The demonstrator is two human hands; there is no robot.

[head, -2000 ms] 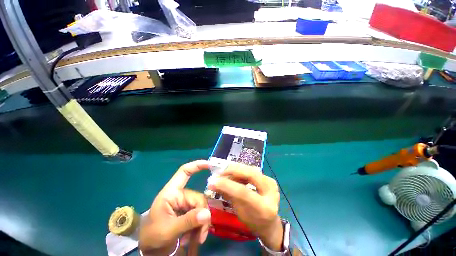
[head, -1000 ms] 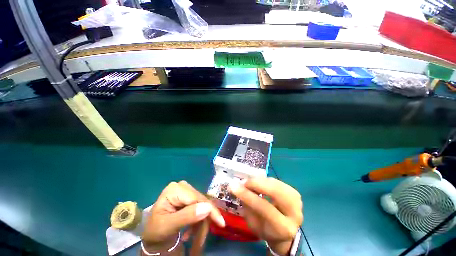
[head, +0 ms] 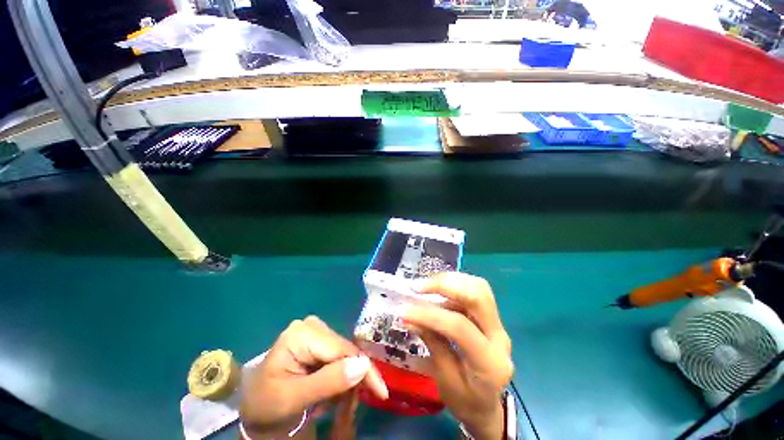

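Note:
A white-and-blue screw feeder point(head: 413, 249) stands on the green bench, its hopper partly filled with tiny silvery specks. Its metal mechanism point(head: 391, 331) faces me. A red tray point(head: 402, 387) lies low at its front. My right hand point(head: 464, 339) is over the feeder's front right side, thumb and fingertips near the white front; whether it holds anything small cannot be told. My left hand point(head: 305, 374) is left of the red tray, thumb and index finger brought together; anything between them is too small to see.
A tape roll point(head: 213, 375) stands on a white card point(head: 206, 415) at the left. An orange electric screwdriver point(head: 683, 284) and a pale fan point(head: 726, 344) are at the right. A taped metal post point(head: 155, 210) rises at the left. Blue trays point(head: 563, 127) sit under the shelf.
My left hand's fingers have come together and moved down from the feeder's front. My right hand has shifted slightly right, uncovering more of the mechanism.

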